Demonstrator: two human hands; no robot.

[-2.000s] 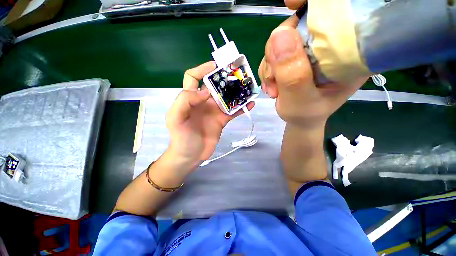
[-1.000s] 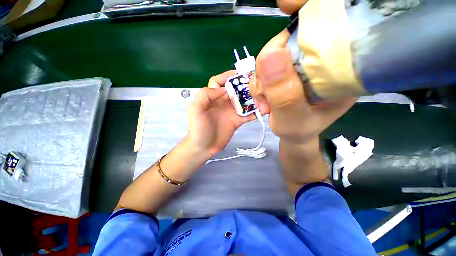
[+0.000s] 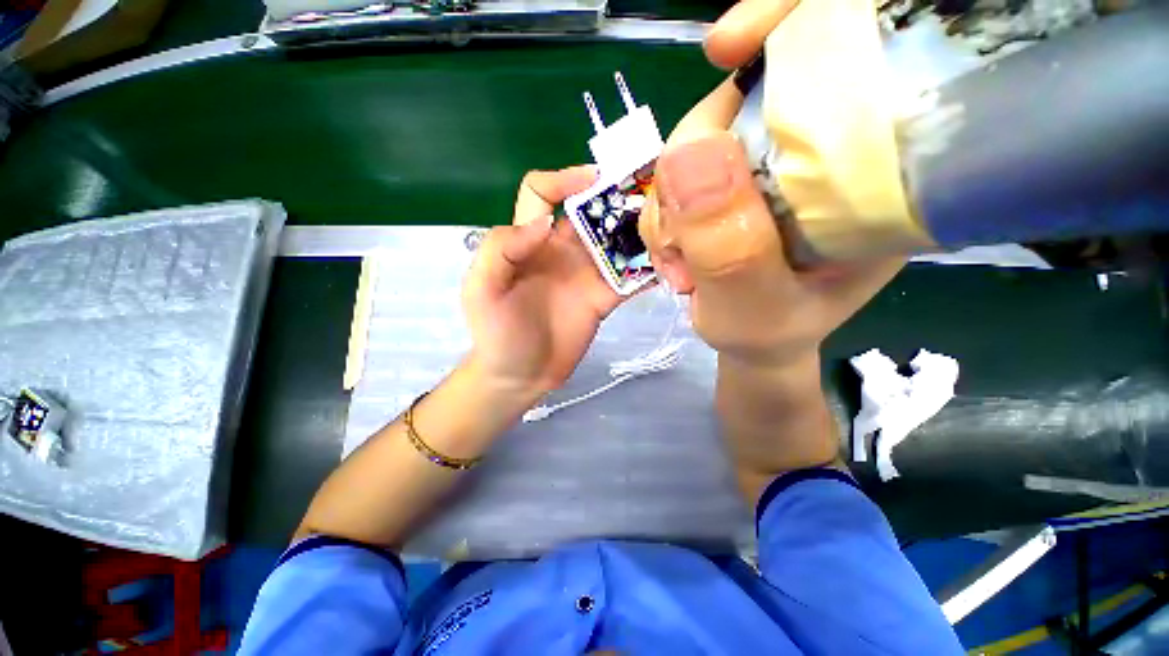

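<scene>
My left hand [image 3: 532,301] holds a white power adapter [image 3: 586,231] with its open face up, showing a dark circuit board [image 3: 621,238]. Two metal plug pins [image 3: 608,105] point up and away. A thin white cable [image 3: 647,361] hangs from the adapter's lower end, bundled partway along. My right hand [image 3: 737,256] grips a large grey glue gun [image 3: 1051,141] with masking tape [image 3: 840,141] around its front. My right fingers cover the right part of the adapter; the gun's nozzle is hidden behind them.
A wrapped grey tray [image 3: 128,372] at the left holds another open adapter [image 3: 32,420]. A pale foam sheet [image 3: 577,474] lies below my hands. A crumpled white scrap [image 3: 903,400] lies at the right. A green conveyor belt [image 3: 346,128] runs beyond the bench edge.
My left hand has moved right, bringing the adapter under my right fingers. Over the last second the adapter has tilted, its pins now leaning left and sitting higher. The right hand still grips the gun.
</scene>
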